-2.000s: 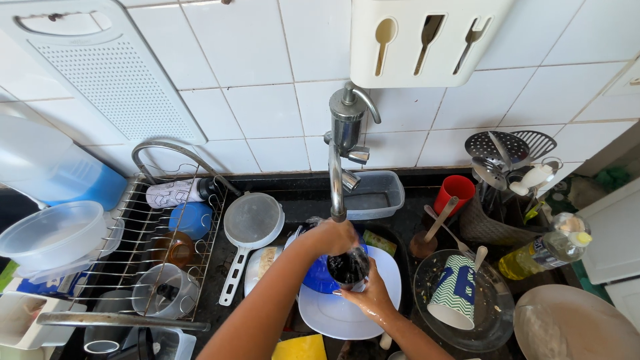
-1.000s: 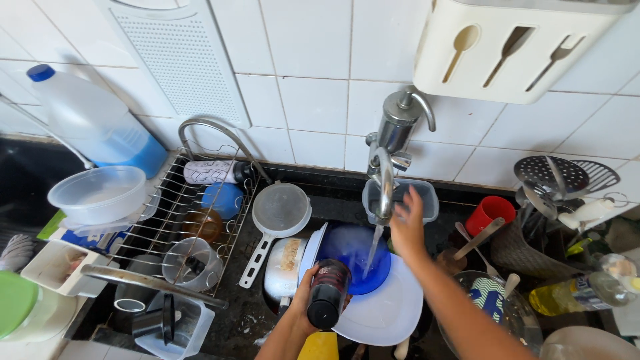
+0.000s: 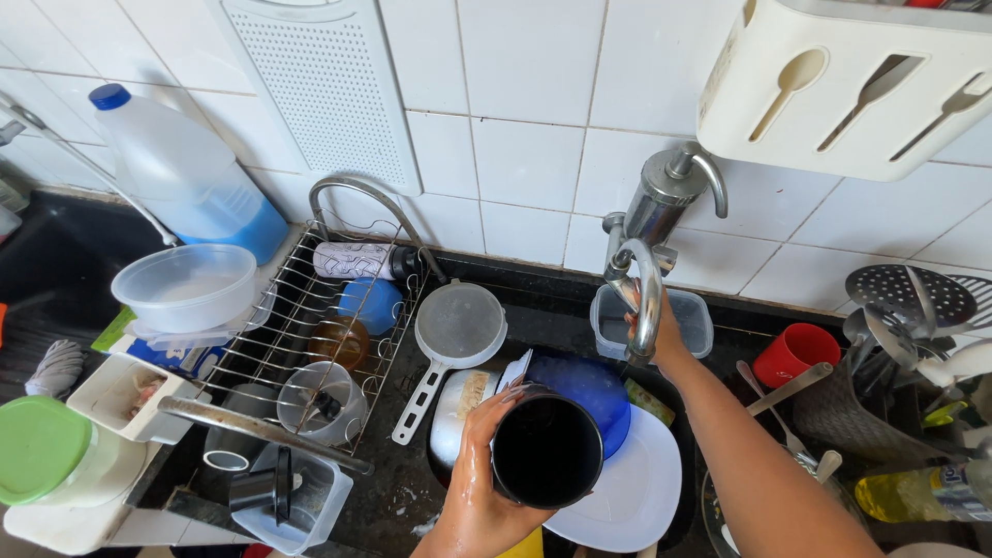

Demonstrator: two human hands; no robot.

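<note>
My left hand (image 3: 484,473), wet, is closed around a black cup (image 3: 547,447) whose open mouth faces me, above the sink. My right hand (image 3: 659,318) reaches up behind the curved spout of the metal faucet (image 3: 643,302); its fingers are partly hidden there, so its hold cannot be told. No water shows falling from the spout. Below the cup lie a blue bowl (image 3: 585,395), a white plate (image 3: 632,484) and a metal pot (image 3: 457,418) in the sink. A green and yellow sponge (image 3: 649,401) is beside the blue bowl.
Left of the sink stand a wire dish rack (image 3: 267,333) and a white strainer (image 3: 461,324). A clear plastic container (image 3: 690,318) sits behind the faucet. To the right are a red cup (image 3: 796,355), a utensil basket (image 3: 852,411) and a yellow dish soap bottle (image 3: 903,494).
Both hands were together at the dark cup; they have parted, the right one now at the faucet. The stream of water seen one second ago is gone. The cup's mouth has turned toward me.
</note>
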